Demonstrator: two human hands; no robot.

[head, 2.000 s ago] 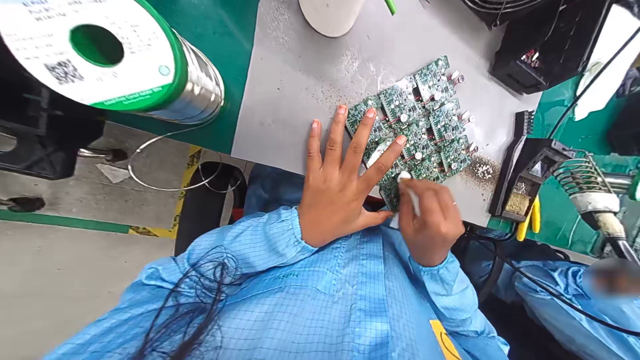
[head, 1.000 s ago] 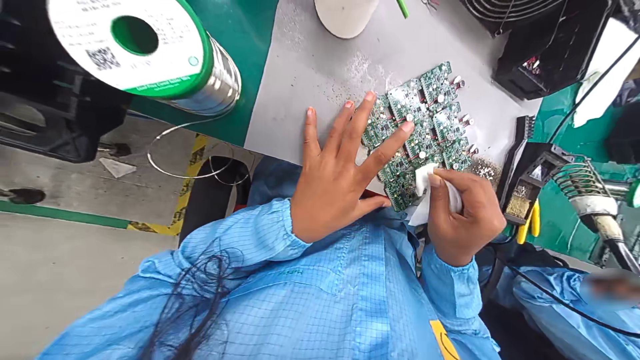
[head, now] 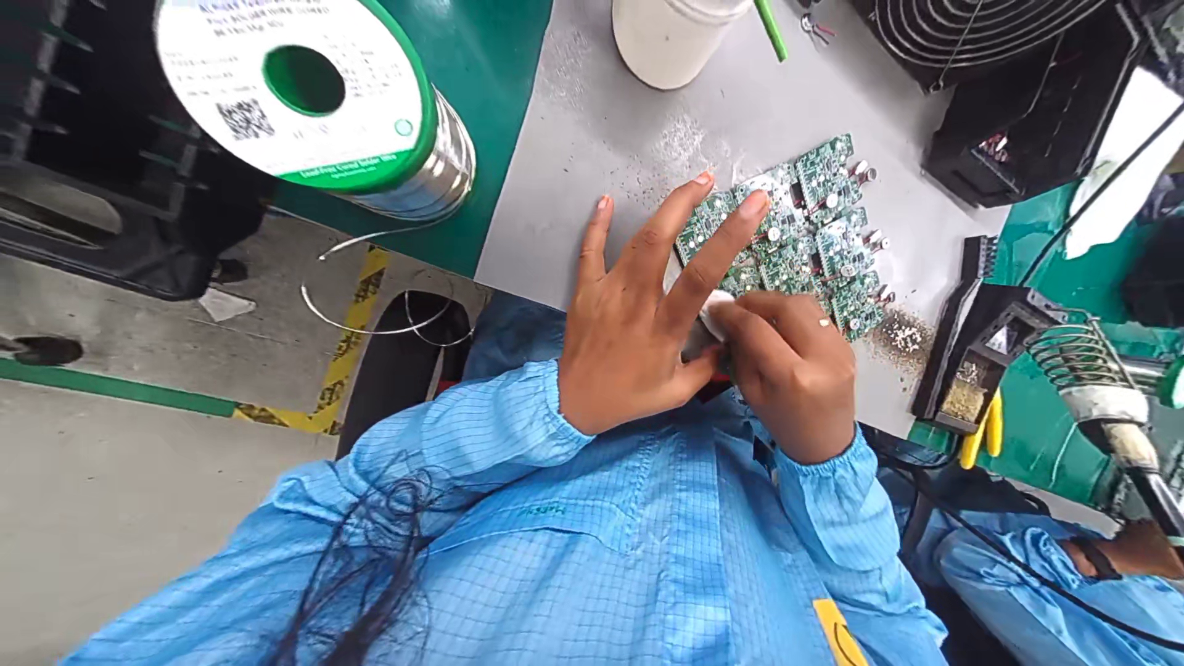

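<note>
A panel of green circuit boards point(head: 795, 236) with small round metal parts lies on the grey mat near its front edge. My left hand point(head: 638, 314) is spread with fingers apart, its index and middle fingertips over the panel's left side. My right hand point(head: 795, 370) pinches a white wipe point(head: 714, 310) against the near side of the panel, next to my left thumb and index finger. Part of the wipe and the panel's near corner are hidden by my hands.
At upper left stands a solder wire spool point(head: 379, 139), its wire looping past the table edge. Behind the boards is a white container point(head: 671, 42); a black fan unit point(head: 1008, 120) stands at upper right. A soldering iron point(head: 1110, 416) rests in a coiled holder at right, beside yellow-handled pliers point(head: 982, 430). Another person's arm point(head: 1124, 553) is at lower right.
My right hand with the wipe has moved left, closer to my left hand, since one second ago. My left hand remains spread at the left side of the boards.
</note>
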